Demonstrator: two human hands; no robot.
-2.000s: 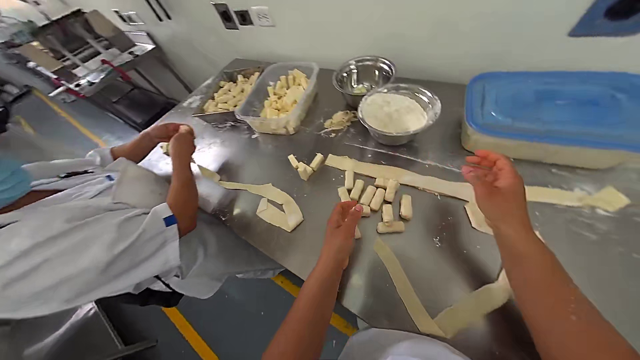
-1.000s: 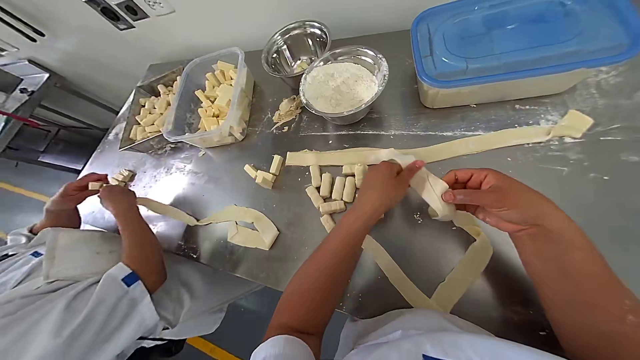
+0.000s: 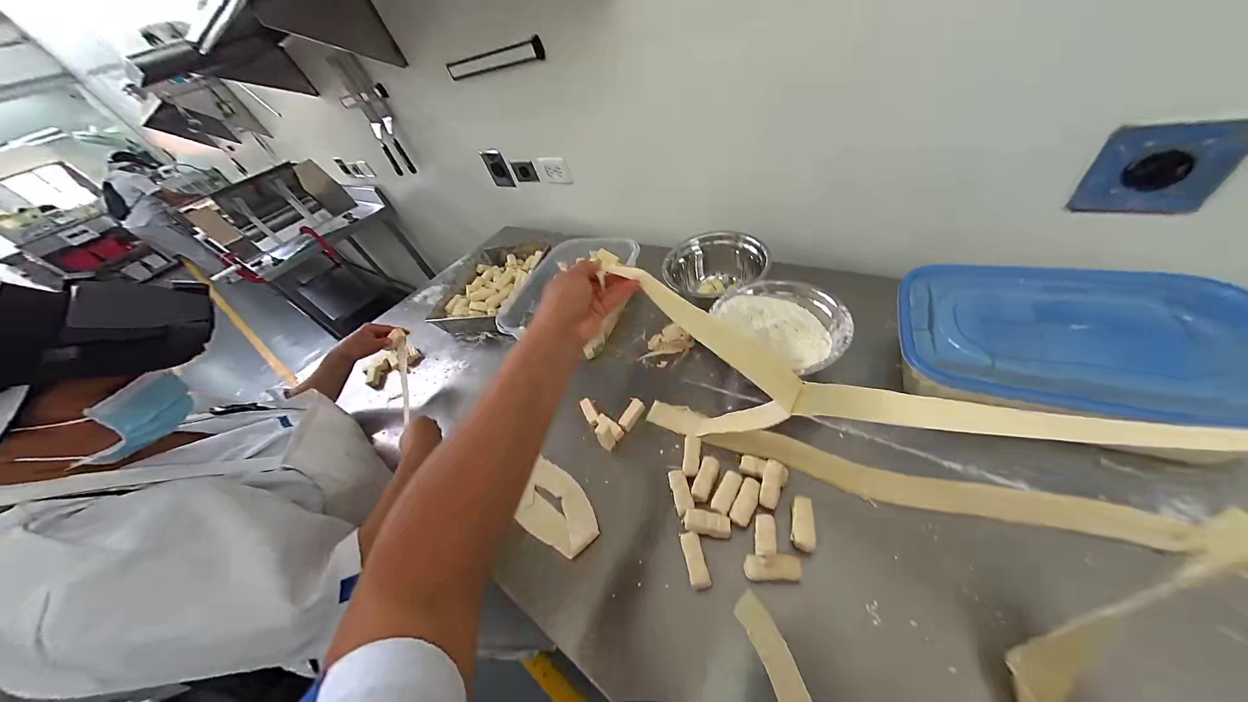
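My left hand [image 3: 582, 304] is raised over the plastic tub of cheese sticks, its fingers closed on the end of a long dough strip [image 3: 721, 336]. That strip hangs past the flour bowl to a fold on the table side and runs on to the right edge. My right hand is out of the frame. Beneath it, another flat dough strip [image 3: 907, 489] crosses the steel table. Several dough-wrapped sticks [image 3: 744, 501] lie in a group at the centre, and a few unwrapped sticks [image 3: 609, 426] are to their left. A short strip end [image 3: 770, 643] shows at the bottom.
A metal bowl of flour [image 3: 780, 327], a smaller metal bowl [image 3: 715, 261], a metal tray of sticks [image 3: 492, 286] and a plastic tub [image 3: 531, 292] stand along the back. A blue-lidded container [image 3: 1072, 336] is at right. A masked co-worker [image 3: 185, 546] handles dough at left.
My left hand has moved left and away from me, lifting a dough strip. My right hand, in view at the strips before, has left the frame. The view has swung up.
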